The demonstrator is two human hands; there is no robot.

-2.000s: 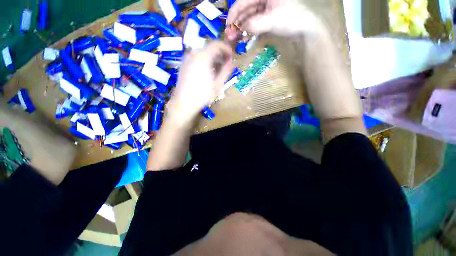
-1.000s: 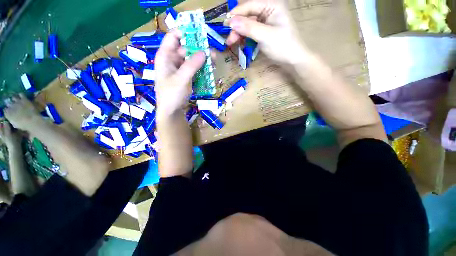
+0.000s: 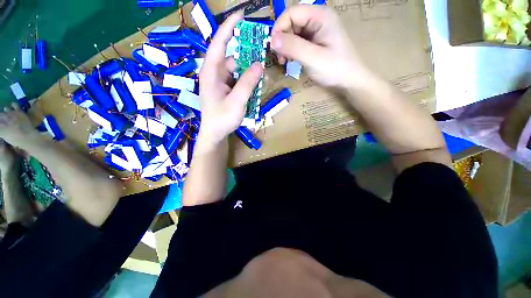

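Observation:
My left hand (image 3: 224, 96) holds a green circuit board panel (image 3: 250, 46) with pale parts along its edges, thumb across its face. My right hand (image 3: 311, 46) is at the panel's upper right edge, thumb and fingers pinched together. What is between these fingertips is too small to tell; a lead plug does not show clearly. A battery pack with a white label (image 3: 293, 68) shows just below my right fingers. Blue battery packs (image 3: 140, 93) with white labels and thin wires lie in a heap left of my left hand. A few packs (image 3: 275, 103) lie just below and right of the panel.
A brown cardboard sheet (image 3: 372, 87) with printed lines lies under the heap. Another person's arms (image 3: 75, 169) are at the left, near loose packs on the green bench (image 3: 52, 17). A carton with yellow pieces (image 3: 505, 20) stands upper right on a white sheet (image 3: 460, 75). Open cartons show below the bench.
My left hand took up the panel from the cardboard and has since shifted it slightly right, towards my right hand. My right fingertips are now at the panel's edge.

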